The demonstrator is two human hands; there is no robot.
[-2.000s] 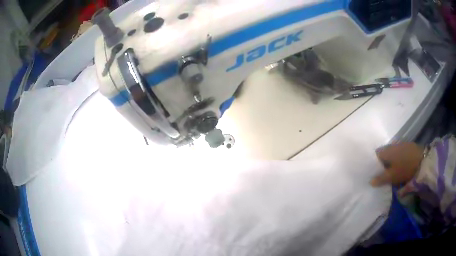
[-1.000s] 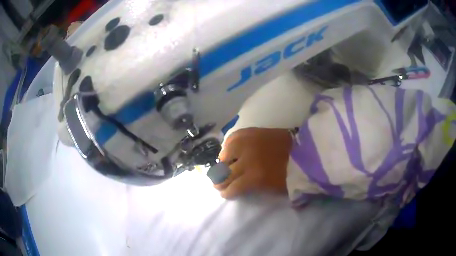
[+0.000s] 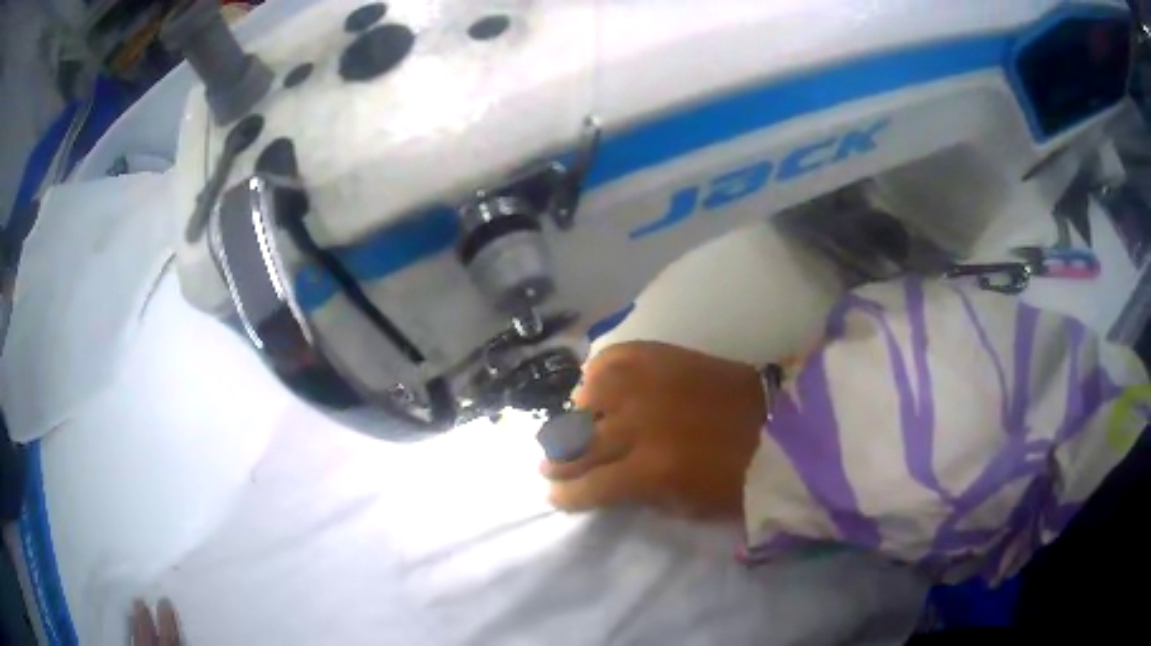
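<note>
A large white fabric piece (image 3: 505, 581) lies over the machine bed and table, blown out by the lamp near the presser foot. The white sewing machine (image 3: 757, 101) with a blue stripe and "JACK" lettering stands above it. My right hand (image 3: 669, 429) lies on the cloth beside the presser foot, fingers bent around the grey block (image 3: 566, 435); whether it grips the block or only touches it cannot be told. My left hand (image 3: 157, 623) shows only as two fingertips on the cloth at the bottom left, cut off by the edge. The needle is hidden in glare.
Thread snips (image 3: 1010, 273) lie at the far right of the bed, beyond my sleeve. Dark metal parts sit under the machine arm. Another part of white cloth (image 3: 76, 290) spreads at the left of the machine head. A blue edge runs along the table's left side.
My right hand came from the cloth's right edge to the presser foot and has stayed there over the last second. My left fingertips have appeared at the bottom left. The view has shifted.
</note>
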